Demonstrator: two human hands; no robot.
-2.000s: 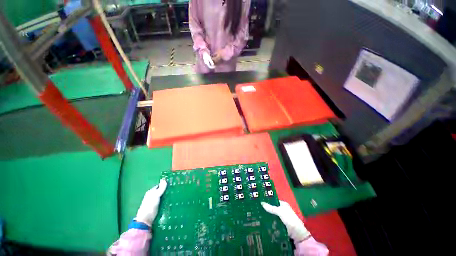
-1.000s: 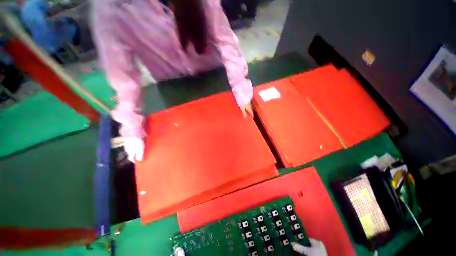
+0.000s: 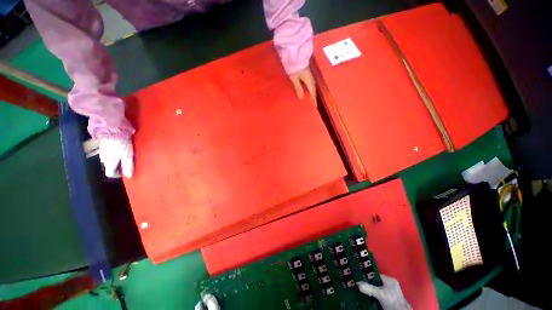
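Note:
A large green printed circuit board [image 3: 266,284] lies across the bottom of the view, its lower part cut off by the edge. Rows of black parts with white centres [image 3: 327,269] show on its right side. My left hand [image 3: 209,302], white-gloved and mostly cut off by the bottom edge, grips its left side. My right hand [image 3: 387,292], white-gloved, grips its right side, fingertips on the top face. The board is over a red separator sheet [image 3: 375,212]; whether it touches the sheet cannot be told.
Another person's hands [image 3: 116,156] rest on a red sheet stack [image 3: 236,145] ahead. More red sheets [image 3: 381,103] lie to its right. A black tray [image 3: 431,242] with a pale card [image 3: 461,233] and yellow-green-handled tools [image 3: 511,200] are at the right. A blue-wrapped rail [image 3: 85,194] is left.
My view has tilted down and closer to the red stacks. The other person has come up to the left stack and holds its sides. The board remains between my hands, lower in view than at first.

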